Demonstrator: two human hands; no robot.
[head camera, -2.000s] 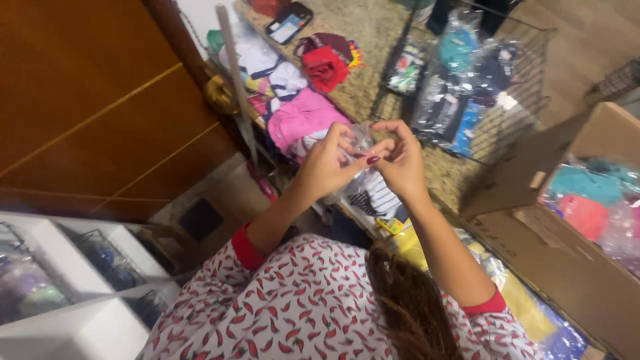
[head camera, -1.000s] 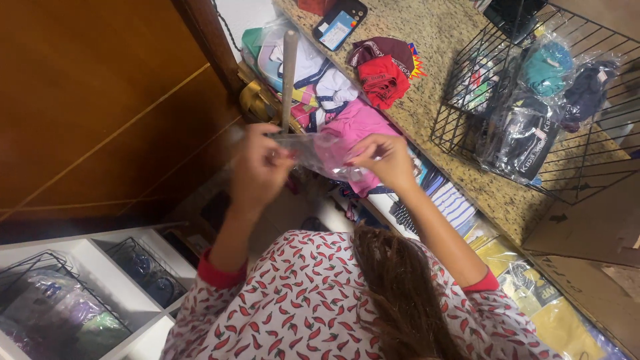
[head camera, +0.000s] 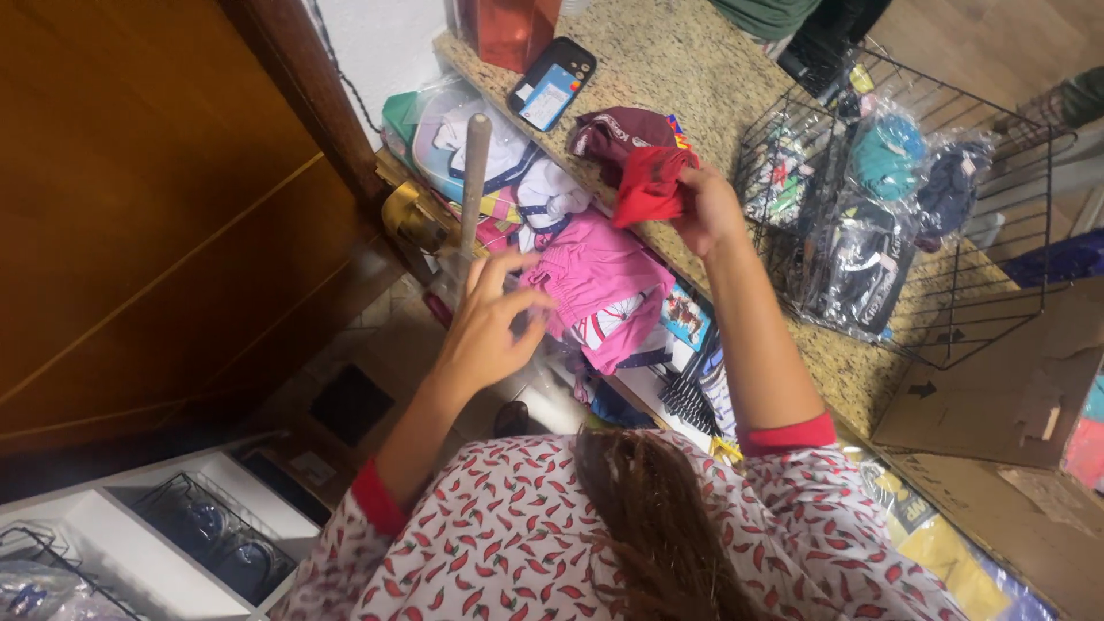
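Observation:
My right hand (head camera: 711, 207) grips a folded red cloth item (head camera: 651, 185) at the edge of the granite counter (head camera: 690, 52). Beneath and behind the red cloth lies a maroon cloth item (head camera: 617, 134) bearing writing. My left hand (head camera: 496, 323) is raised, fingers apart, beside a pink garment (head camera: 595, 276); clear plastic seems to hang by its fingers, but blur hides whether it is held. White garments with navy trim (head camera: 552, 194) lie above the pink one, near a grey rod (head camera: 475, 172).
A smartphone (head camera: 552, 84) lies on the counter near a red container (head camera: 507, 30). At right stands a black wire basket (head camera: 957, 302) with bagged items (head camera: 862, 276), and below it a cardboard box (head camera: 992, 379). White shelving (head camera: 86, 526) is at lower left, a wooden door (head camera: 155, 198) at upper left.
My right hand has left the clear plastic bag that both hands held and has moved up to the red cloth, which lay on the counter before and is now gripped.

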